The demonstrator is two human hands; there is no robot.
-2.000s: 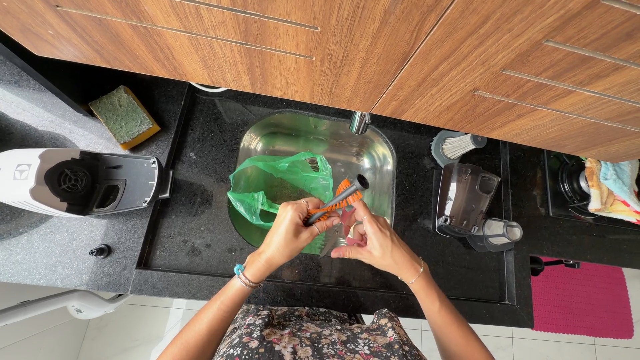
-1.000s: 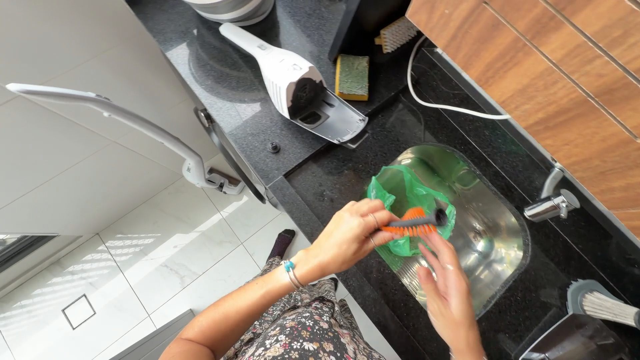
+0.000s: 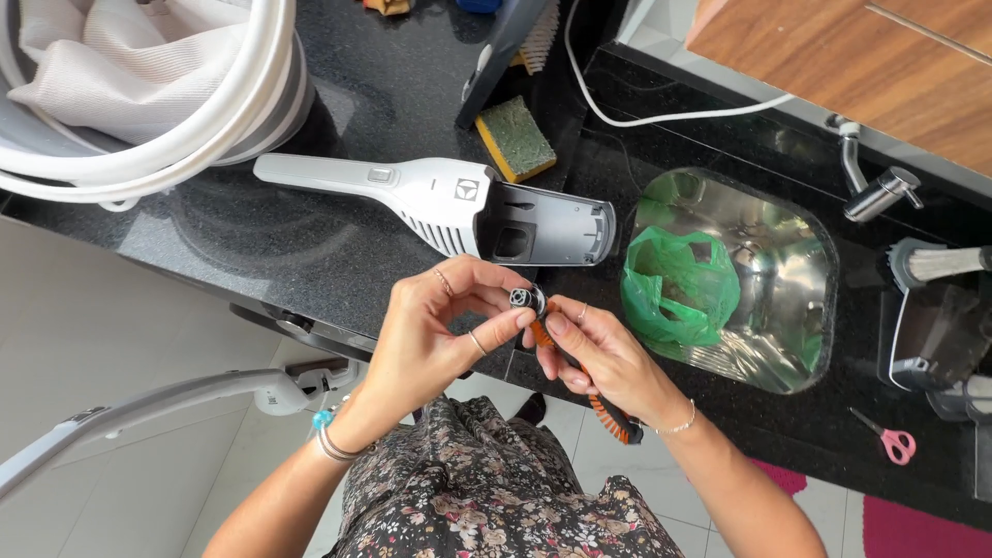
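Note:
A vacuum brush roller [image 3: 608, 418] with orange bristles and a dark core slants across in front of my body. My right hand [image 3: 601, 353] grips it around the middle. At its upper end, my left hand [image 3: 449, 318] pinches a small black end cap [image 3: 522, 297] between thumb and fingers; whether the cap is attached to the roller cannot be told. Just beyond my hands a white Electrolux handheld vacuum body [image 3: 438, 194] lies on the counter, its front open. To the right, a green plastic bag [image 3: 682, 287] with some debris inside sits in the steel sink [image 3: 783, 310].
A white bucket [image 3: 271, 93] holding cloth stands at upper left. A sponge [image 3: 518, 143] lies behind the vacuum. Pink scissors [image 3: 897, 446], a clear dust container [image 3: 938, 333] and a pleated filter [image 3: 942, 260] are at right. A faucet [image 3: 883, 194] overhangs the sink. A vacuum handle tube [image 3: 155, 403] stands at lower left.
The view has swung left. Both hands have moved from over the sink to in front of the vacuum body, with the brush roller. My left hand now pinches the cap at its end.

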